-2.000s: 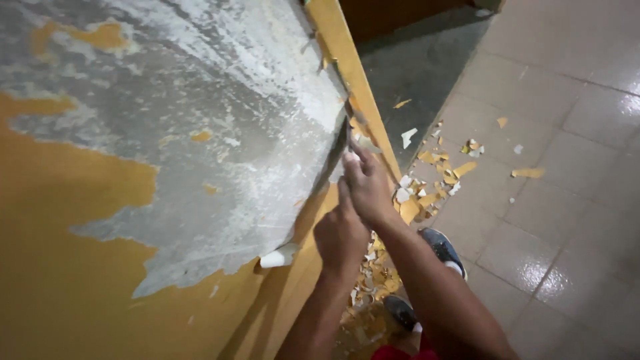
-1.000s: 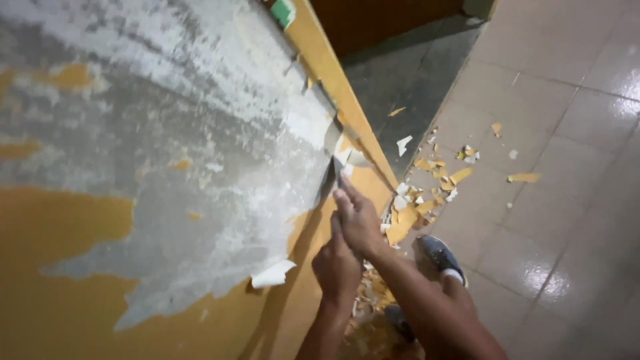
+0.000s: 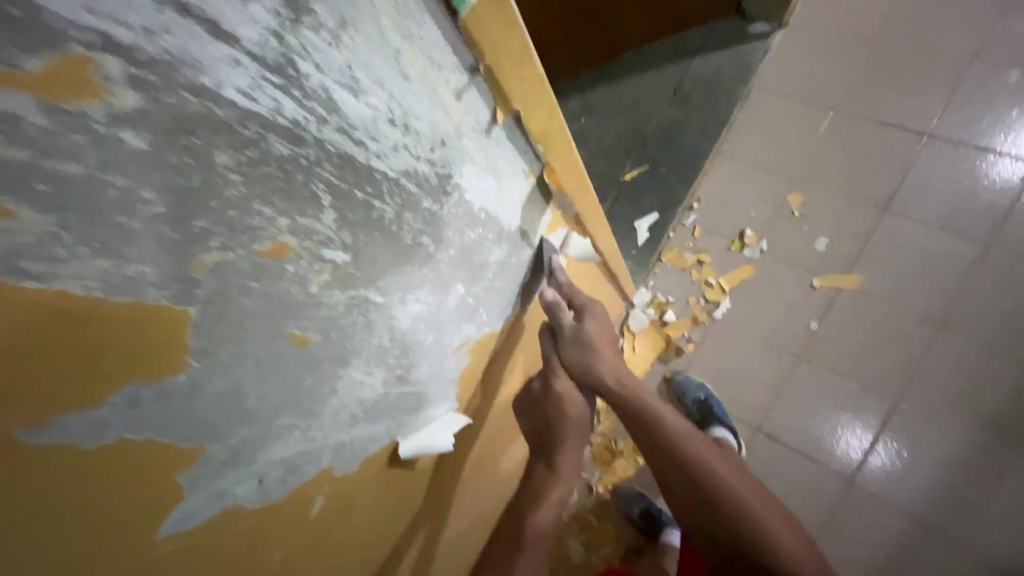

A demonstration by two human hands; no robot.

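Both my hands are closed around one scraper (image 3: 547, 254), its dark metal blade against the wall near the corner edge. My right hand (image 3: 588, 334) is nearer the blade; my left hand (image 3: 554, 412) grips farther back, touching it. Most of the handle is hidden by my fingers. The wall shows bare grey plaster (image 3: 320, 240) with ragged yellow paint (image 3: 88, 336) around it. A loose white-backed curl of paint (image 3: 582, 247) stands just right of the blade, and another curled flap (image 3: 432, 436) hangs lower on the wall.
Paint flakes (image 3: 680, 324) lie along the wall's foot and over the tiled floor (image 3: 880, 336). My shoes (image 3: 702, 402) stand close to the flakes. A yellow wall edge (image 3: 552, 128) runs down to a dark grey floor strip (image 3: 664, 120).
Against two seconds ago, more of the white-backed paint curls away beside the blade. Both hands remain on the scraper. The view has shifted somewhat.
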